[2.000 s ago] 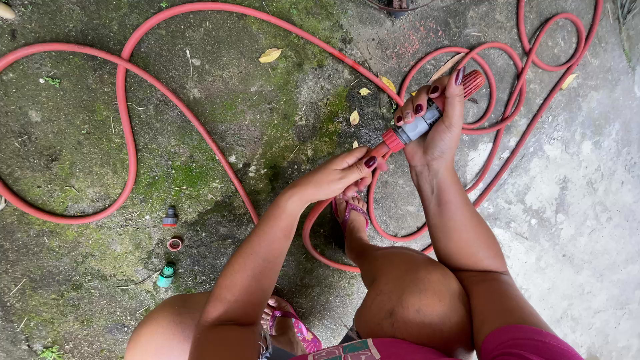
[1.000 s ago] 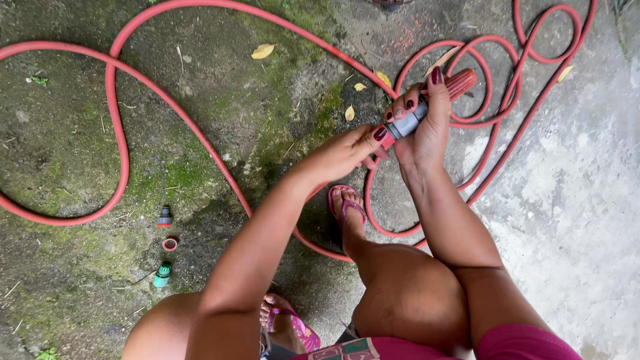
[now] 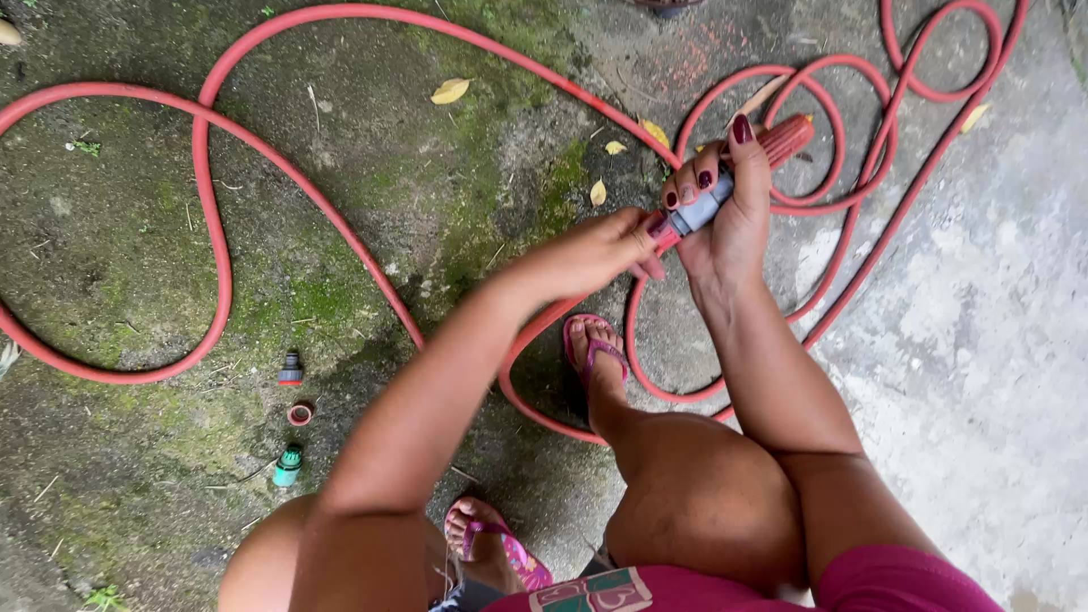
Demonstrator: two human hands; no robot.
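Observation:
My right hand (image 3: 722, 200) is wrapped around a grey and red hose spray nozzle (image 3: 786, 140), its ribbed red end pointing to the upper right. My left hand (image 3: 608, 251) grips the red collar (image 3: 665, 234) at the nozzle's lower end, where the red garden hose (image 3: 544, 319) comes in; the fingers partly hide the joint. On the mossy ground at the left lie a grey hose connector (image 3: 291, 369) with a red-orange rim, a small reddish ring (image 3: 300, 414) and a green hose connector (image 3: 288, 466).
Long loops of the red hose (image 3: 223, 255) spread over the concrete (image 3: 977, 340) at left and right. My feet in pink flip-flops (image 3: 596, 348) stand below the hands, one beside a hose loop. Yellow leaves (image 3: 450, 91) lie about, and a dark object (image 3: 669, 7) sits at the top edge.
Both hands stay on the nozzle and collar. The fingers of my left hand have shifted around the collar, covering more of it than two seconds ago.

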